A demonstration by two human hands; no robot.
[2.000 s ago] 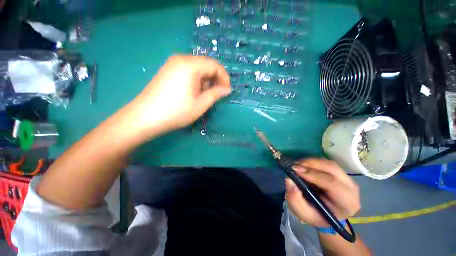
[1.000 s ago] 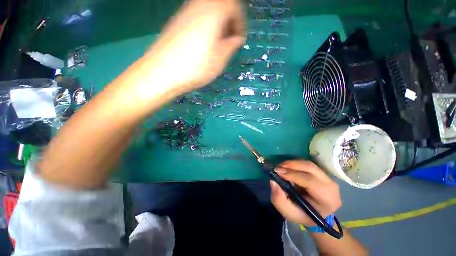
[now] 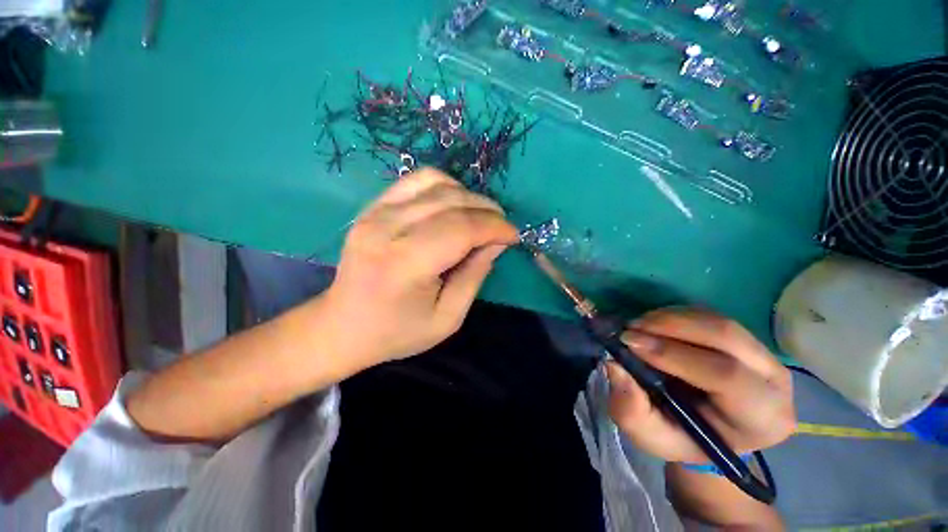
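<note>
My left hand [image 3: 416,265] is at the bench edge, thumb and forefinger pinched at the left end of a small blue-white circuit board [image 3: 542,233]. Whether the fingers grip the board or a thin part beside it is too small to tell. My right hand [image 3: 707,384] holds the black soldering iron [image 3: 674,410] like a pen. Its coppery tip points up-left and reaches the board's lower edge. A tangled pile of wired components [image 3: 437,125], with red and black leads and small round ends, lies just above my left hand.
Finished boards [image 3: 681,109] lie in rows at the upper right, beside a clear looped strip [image 3: 624,145] and a white strip [image 3: 665,191]. A fan [image 3: 902,166] and off-white pot [image 3: 863,327] stand at the right. A red parts tray [image 3: 57,333] is lower left.
The view has moved closer and turned. My left hand has come down from over the rows to the bench edge. A board now shows between its fingertips and the iron's tip, which have come together.
</note>
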